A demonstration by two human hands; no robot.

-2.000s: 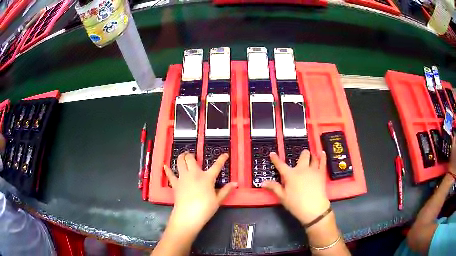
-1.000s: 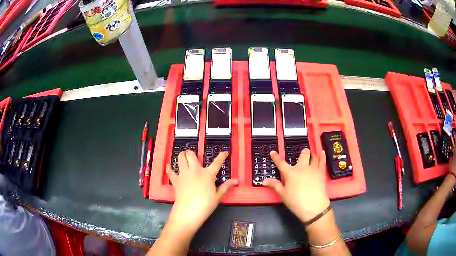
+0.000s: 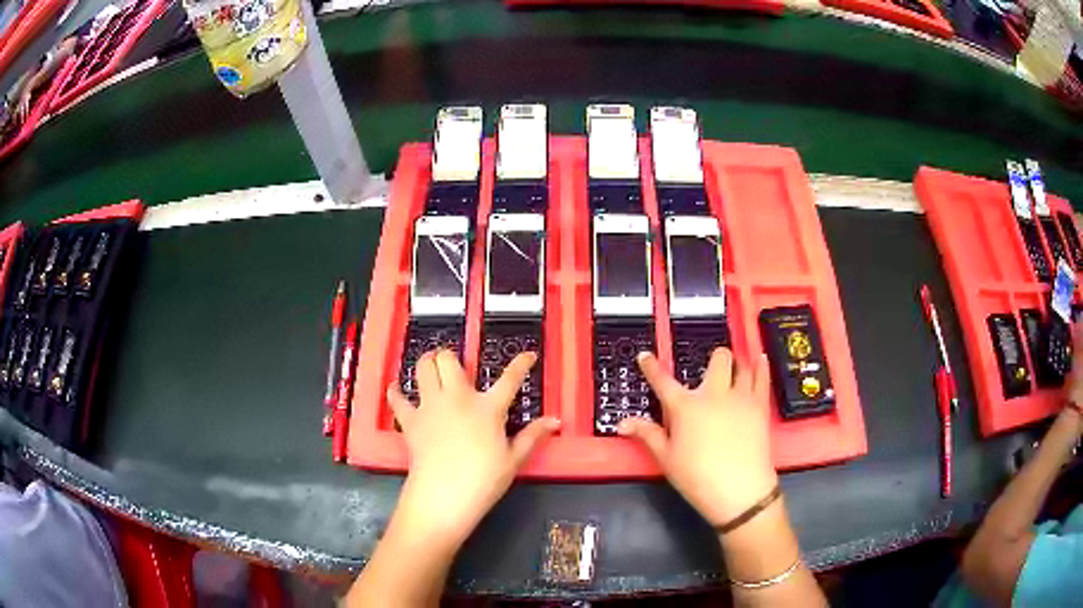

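The red phone tray (image 3: 572, 461) lies in front of me. Open flip phones stand in its front row, with dark main screens (image 3: 622, 271) and black keypads. More open phones with bright white screens (image 3: 612, 147) are in the back row. My left hand (image 3: 457, 428) rests with spread fingers on the keypads of the two left front phones. My right hand (image 3: 710, 434) rests likewise on the keypads of the two right ones. The hands partly hide the keypads. Neither hand grasps a phone. A closed flip phone (image 3: 799, 362) lies in the front right pocket.
A battery (image 3: 571, 551) lies at the bench edge. Red pens (image 3: 344, 392) lie left of the tray, others (image 3: 945, 416) right. A black tray (image 3: 74, 321) is at far left, another red tray (image 3: 968, 297) at right beside a person's arm (image 3: 1024, 505). A post (image 3: 323, 137) holds a cup.
The camera view has shifted slightly, so the tray and phones sit a little higher in the picture. My hands keep nearly the same places on the keypads.
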